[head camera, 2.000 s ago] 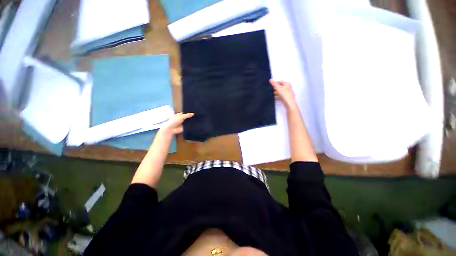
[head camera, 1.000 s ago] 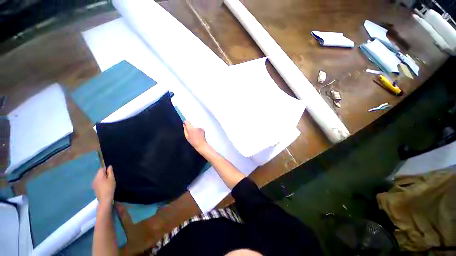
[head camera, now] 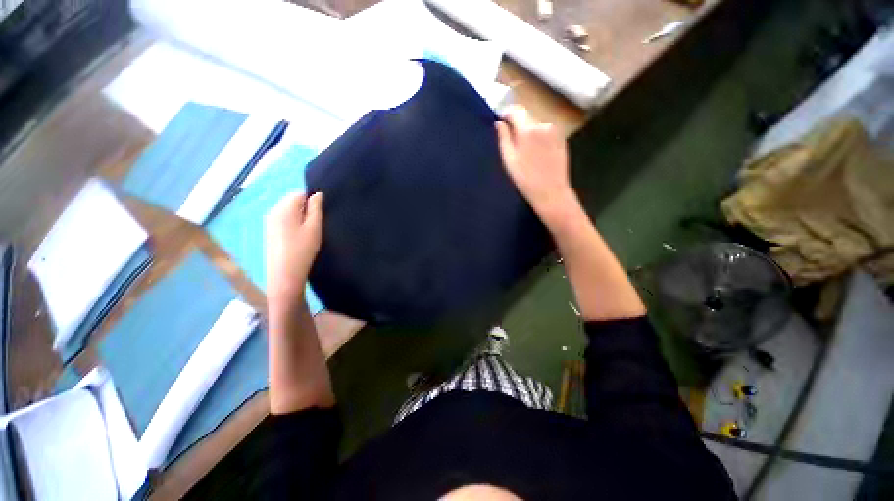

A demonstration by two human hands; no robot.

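Observation:
A dark navy fabric piece (head camera: 422,205) is held up in front of me, over the table's edge. My left hand (head camera: 294,240) grips its left side. My right hand (head camera: 532,161) grips its upper right edge. The piece sags between the hands, its top edge curves, and its lower part hangs over the green floor. Light blue fabric (head camera: 260,220) shows behind it at the left. My fingertips are partly hidden by the cloth.
Teal fabric with folded white sheets (head camera: 172,333) and a white-topped stack (head camera: 88,254) lie at left. White paper (head camera: 294,49) and a long white roll (head camera: 534,49) lie at the back. A fan (head camera: 720,298) and tan cloth (head camera: 809,196) stand at right.
Both hands have lifted the navy piece off the stack and carried it right, past the table's edge. The view has turned right, bringing the fan into sight; the yellow tool has left the view.

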